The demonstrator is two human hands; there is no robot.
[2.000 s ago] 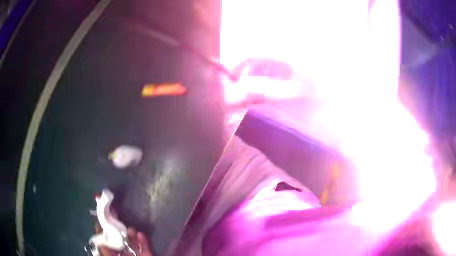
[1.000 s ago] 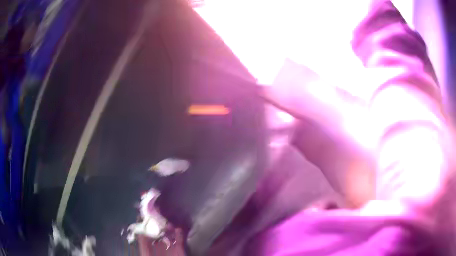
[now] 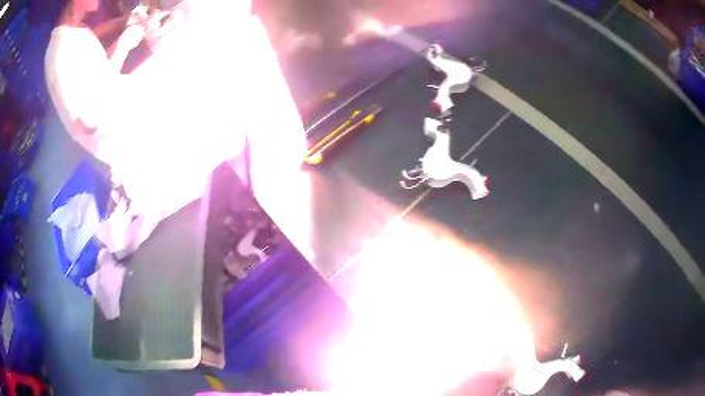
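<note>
A white scooter body shows at the bottom edge, partly cut off, beside a large overexposed glare. The glare hides whatever lies there, and I cannot make out my left hand in it. My right hand is not in view. Two more white scooter bodies lie on the dark green belt: one with a dark red end and thin wire loops, and another just behind it, partly over the pale stripe.
Yellow-handled rods lie left of the bodies. A person works at upper left. A grey-green tray with a pale rim, a blue crate holding white parts, and a blue box with white sheets stand at left.
The view has swung left, bringing in the two lying bodies, rods, person, tray and crates. The white bottle and orange stick are out of view, and the fingers seen earlier no longer show.
</note>
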